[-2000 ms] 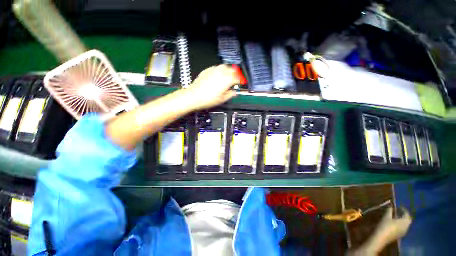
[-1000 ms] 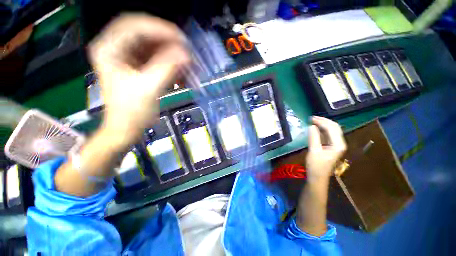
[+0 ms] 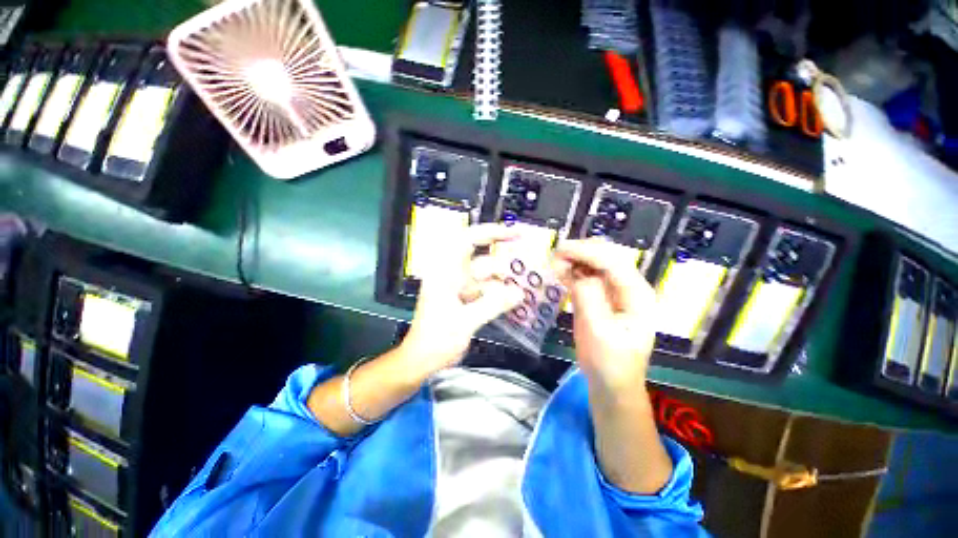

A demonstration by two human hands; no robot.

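Note:
A small clear adhesive ring sheet [image 3: 534,299] with rows of dark rings is held between both hands, above the near edge of the foam tray. My left hand [image 3: 459,299] pinches its left side. My right hand [image 3: 612,305] has its fingertips at the sheet's upper right edge. Behind the hands, a black foam tray [image 3: 391,236] holds several phone bodies [image 3: 699,275] side by side, camera modules at the far end. The hands partly cover the phones on the left and in the middle.
A pink desk fan [image 3: 275,86] stands at the back left. Spare ring sheets [image 3: 681,68], a red-handled tool [image 3: 623,82] and orange scissors [image 3: 795,106] lie behind the tray. More loaded trays are at left, lower left and right. A red coiled cord [image 3: 683,418] and a yellowish-handled tool [image 3: 775,473] are below the bench edge.
My left hand has come down from the spare sheets area, and my right hand has moved in from the right. Both now meet at the ring sheet; the view has turned and shifted left.

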